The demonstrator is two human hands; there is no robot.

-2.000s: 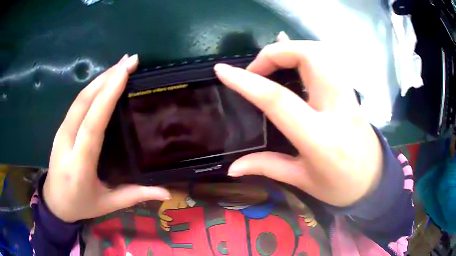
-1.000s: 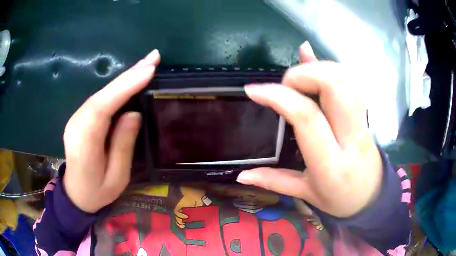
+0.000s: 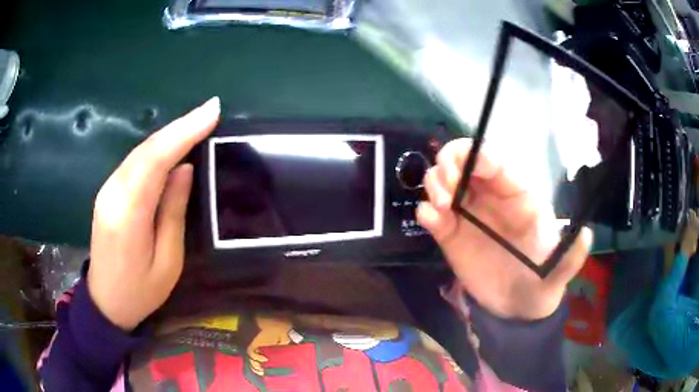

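Note:
The black video speaker (image 3: 306, 256) lies in front of me, its dark display screen (image 3: 299, 191) ringed by a silver-white rim, with a round dial at its right. My left hand (image 3: 146, 230) holds the player's left end, fingers along its edge. My right hand (image 3: 502, 230) holds up the clear lens panel (image 3: 479, 145) with a black border, tilted, over and right of the player's dial end. The right fingers show through the clear panel.
A shiny plastic-wrapped item (image 3: 260, 19) lies beyond the player. A white crumpled piece (image 3: 575, 122) and black units (image 3: 667, 168) are at the right. A whitish clear object (image 3: 8, 76) is at the left edge. A person in teal (image 3: 663, 321) is at lower right.
The lens panel is off the screen and raised to the right in my right hand, baring the silver-white rim and dial. The plastic-wrapped item now shows beyond the player.

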